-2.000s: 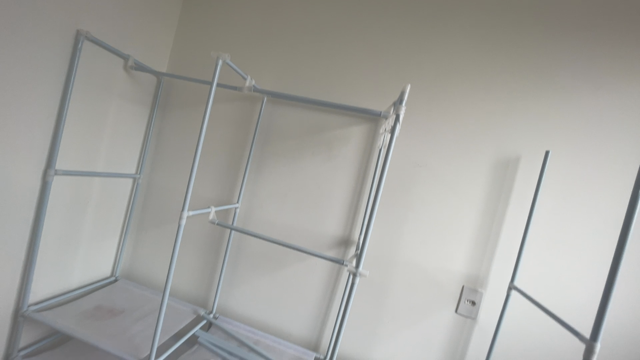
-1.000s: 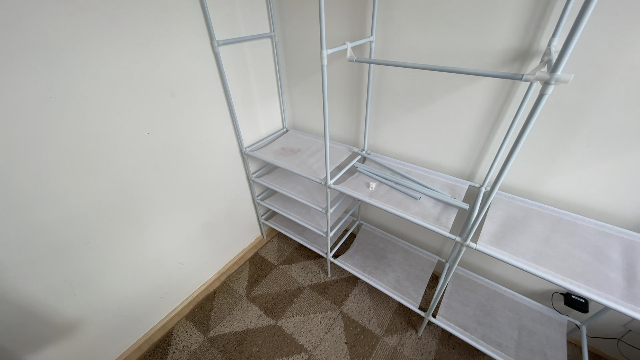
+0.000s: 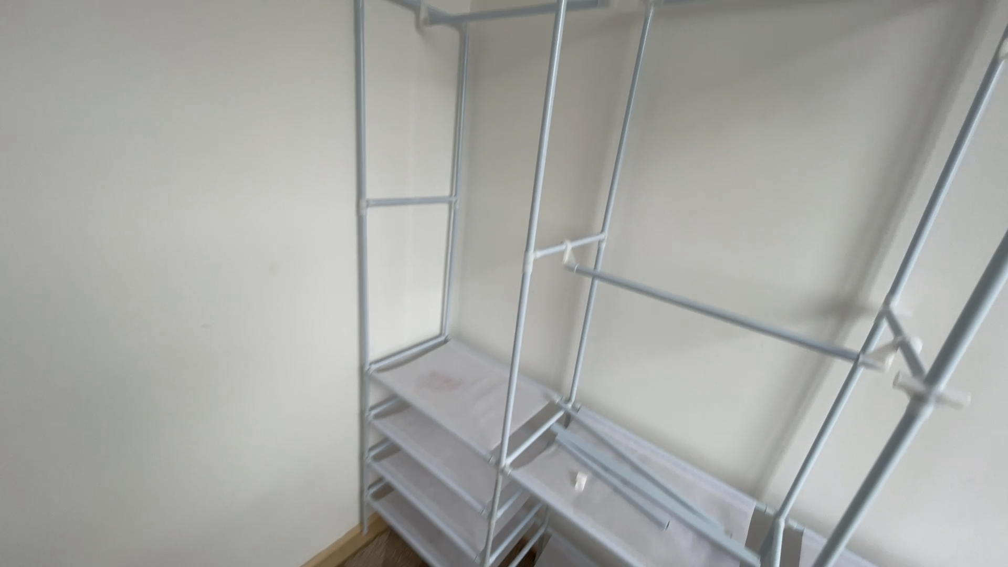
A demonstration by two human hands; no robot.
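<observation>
Neither of my hands is in view. A rack frame of pale blue-grey metal tubes with white plastic joints fills the middle and right. A horizontal hanging rail (image 3: 724,316) crosses its middle bay, hooked at its left end by a white plastic bracket (image 3: 568,253). On the left, grey-white fabric shelves are stacked, the top shelf (image 3: 465,386) bearing a faint reddish stain. Several loose metal tubes (image 3: 630,482) and a small white plastic connector (image 3: 579,481) lie on the fabric shelf right of the stack.
A plain wall (image 3: 173,260) stands at the left, with a wooden baseboard (image 3: 340,546) along its foot. Upright tubes (image 3: 921,409) slant through the right side. A brown floor shows at the bottom.
The view has swung a lot, down and then partly up again. The rack, the loose tubes and the small connector look as they did one second ago.
</observation>
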